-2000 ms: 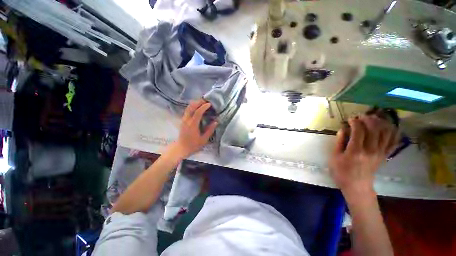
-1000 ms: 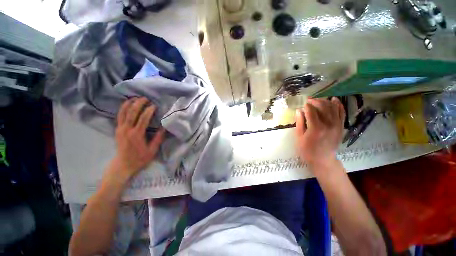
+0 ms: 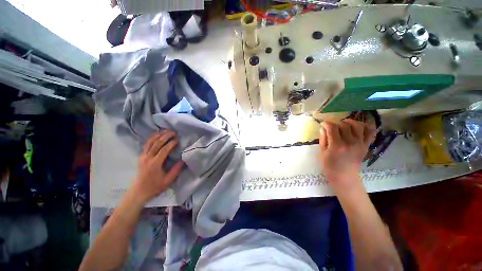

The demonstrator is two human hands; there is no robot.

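The grey garment point(image 3: 198, 140) lies bunched on the white table left of the needle, one end hanging over the front edge. Its navy band point(image 3: 176, 79) faces up, with a light-blue piece point(image 3: 183, 106) inside. My left hand point(image 3: 157, 161) lies on the garment's near left part, thumb spread from the fingers. My right hand point(image 3: 344, 148) is right of the presser foot and needle area point(image 3: 282, 120), under the green panel, its fingers curled; whether it holds something small is hidden.
The sewing machine head point(image 3: 327, 53) stands behind. Scissors point(image 3: 381, 145) lie just right of my right hand, beside a yellow box point(image 3: 434, 138) with clear packets. An orange cable point(image 3: 267, 17) is at the back. A red bag point(image 3: 444, 222) is below right. Dark-and-white items point(image 3: 153, 30) lie back left.
My right hand has moved left from over the scissors toward the needle, and its fingers are now more curled. My left hand stays on the garment, which lies more spread toward the front edge.
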